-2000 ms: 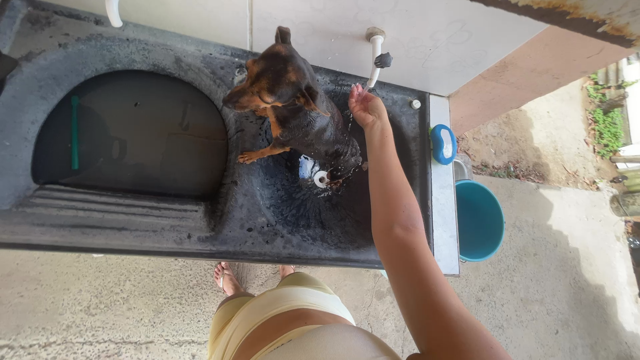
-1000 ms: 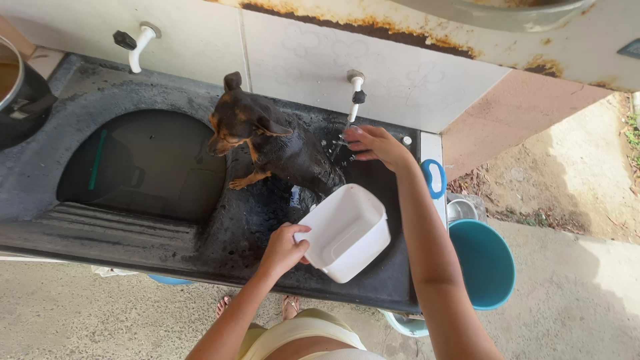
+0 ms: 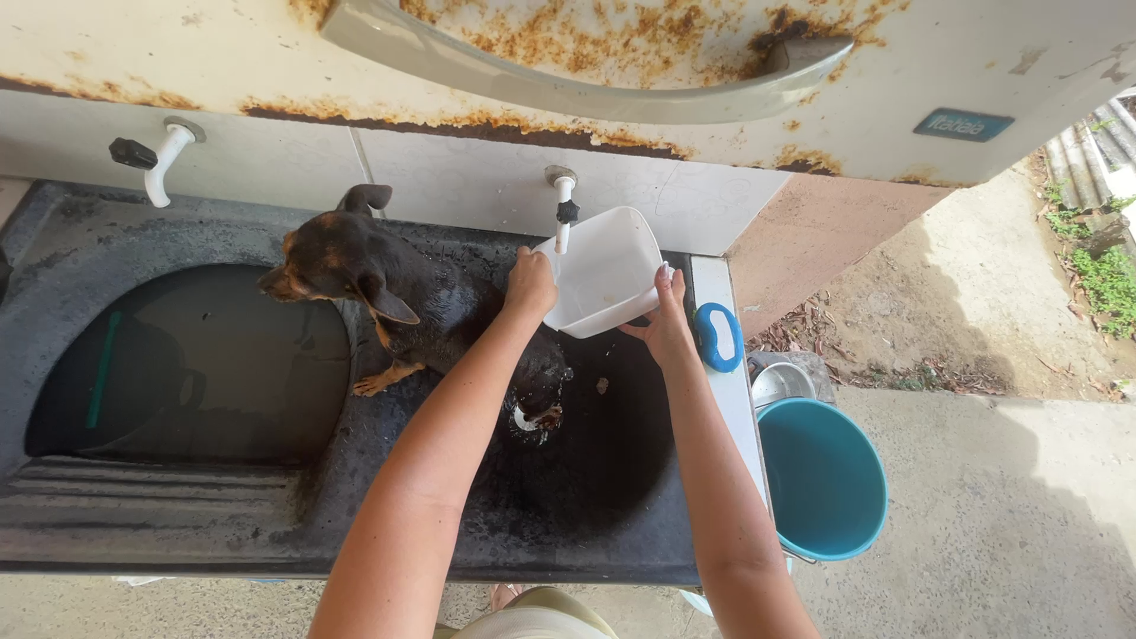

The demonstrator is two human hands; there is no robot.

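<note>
A white plastic container (image 3: 603, 271) is tilted beneath the right-hand white tap (image 3: 564, 213), its open side toward me. My left hand (image 3: 531, 282) grips its left rim, and my right hand (image 3: 664, 311) holds its right side. Just left of my hands a wet black-and-tan dog (image 3: 426, 293) sits in the right basin of the dark double sink (image 3: 568, 541), a front paw on the divider between basins, its head turned left. Part of its back is behind my left arm. Whether water runs from the tap is hard to tell.
Dark water with a green stick-like item (image 3: 104, 371) fills the left basin (image 3: 204, 355), under another tap (image 3: 163, 164). A blue-and-white soap dish or sponge (image 3: 719, 337) lies on the tiled edge. Beyond are a teal bucket (image 3: 821, 479) and metal bowl (image 3: 782, 384). A rusty white appliance (image 3: 568, 80) overhangs.
The white container, in my left hand one second ago, has moved up to the tap, and my right hand now holds it too. The view has shifted, showing more of the rusty appliance.
</note>
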